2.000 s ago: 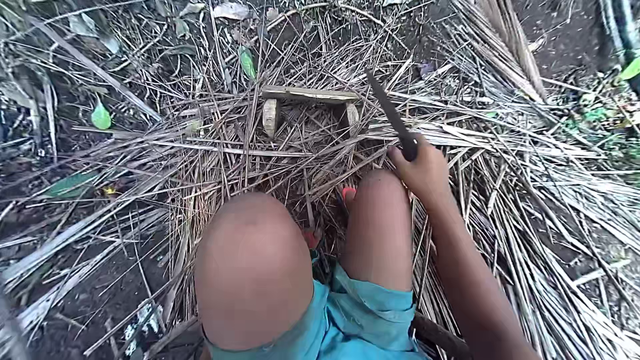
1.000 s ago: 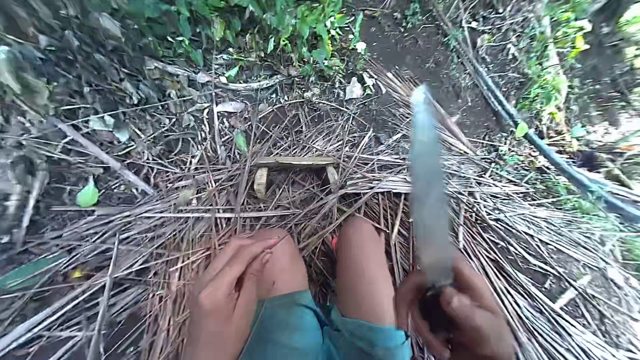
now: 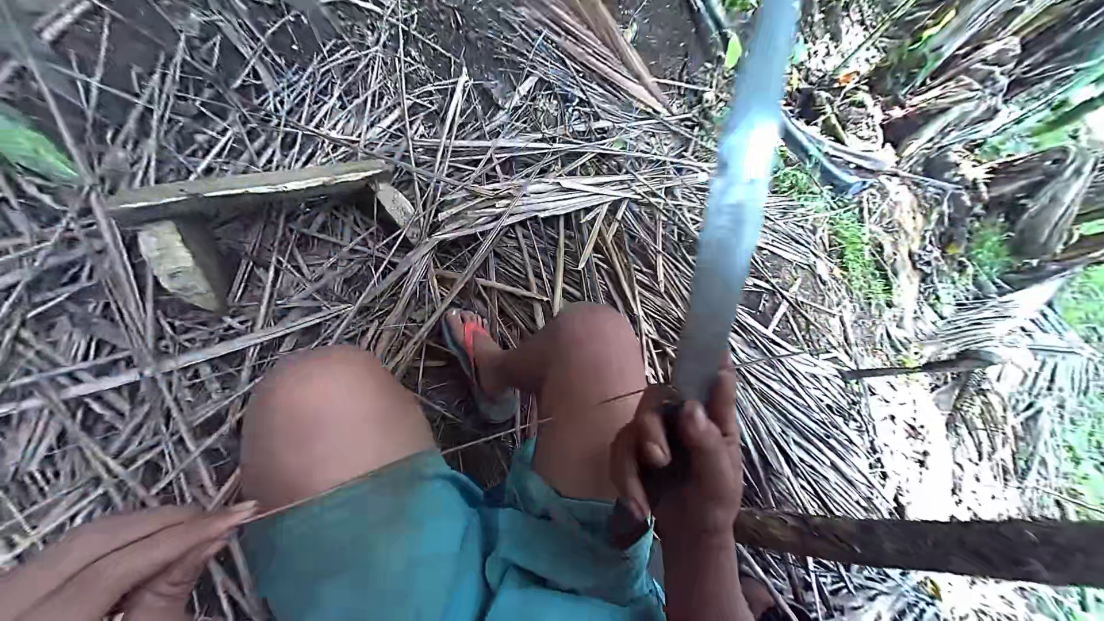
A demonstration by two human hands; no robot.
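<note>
My right hand (image 3: 690,466) grips the dark handle of a machete (image 3: 733,207) beside my right knee. Its broad, shiny blade points up and away, tilted slightly right. At the lower left, my left hand (image 3: 129,561) pinches the end of a thin stalk (image 3: 345,476) between its fingertips. The stalk runs across my left thigh toward my right hand; its far end is hard to make out. Beyond my left knee, a low wooden stand (image 3: 259,188) made of a plank on short legs rests on dry stalks.
Dry palm stalks (image 3: 535,198) cover the ground around my feet. A brown pole (image 3: 906,545) reaches in from the right, close to my right wrist. My sandalled foot (image 3: 479,362) is between my knees. Dry fronds (image 3: 983,336) and green plants lie at the right.
My left hand, over my left thigh one second ago, is now lower left with the thin stalk. The machete, low and angled left two seconds ago, is now raised. The view has shifted right and closer.
</note>
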